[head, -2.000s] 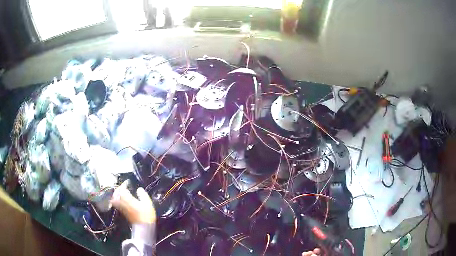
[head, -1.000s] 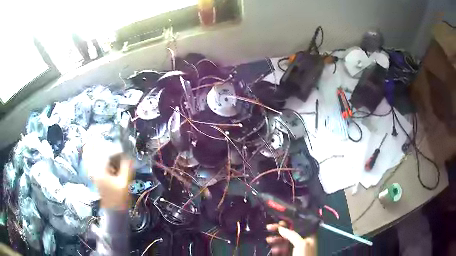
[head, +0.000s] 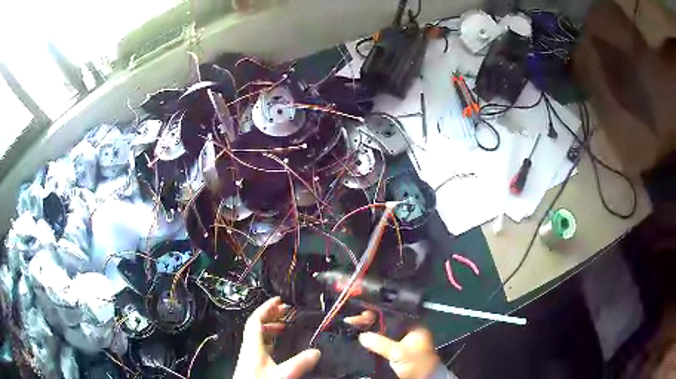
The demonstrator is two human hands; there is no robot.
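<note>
A dark round housing [head: 337, 348] is at the bottom centre, with a bundle of thin leads [head: 357, 275] rising from it. My left hand [head: 274, 346] grips its left side, thumb on top. My right hand [head: 400, 354] is at its right edge, fingers against it. The hot glue gun [head: 385, 293], dark with a red label, lies just beyond my right hand, nose to the left. A white glue stick [head: 478, 313] projects from its rear. The gun's grip and the lower part of the housing are not clearly seen.
Wired black housings [head: 172, 300] and silver discs [head: 278, 111] crowd the centre. Bagged parts [head: 74, 237] are heaped left. Pink-handled pliers [head: 461, 271], a screwdriver [head: 523, 175], a solder spool [head: 559, 226], an orange-handled tool [head: 465, 100] and black cords lie right.
The view has shifted right. My left hand has come from the bagged parts to the bottom centre, now on a dark housing. My right hand has moved beside it, below the gun.
</note>
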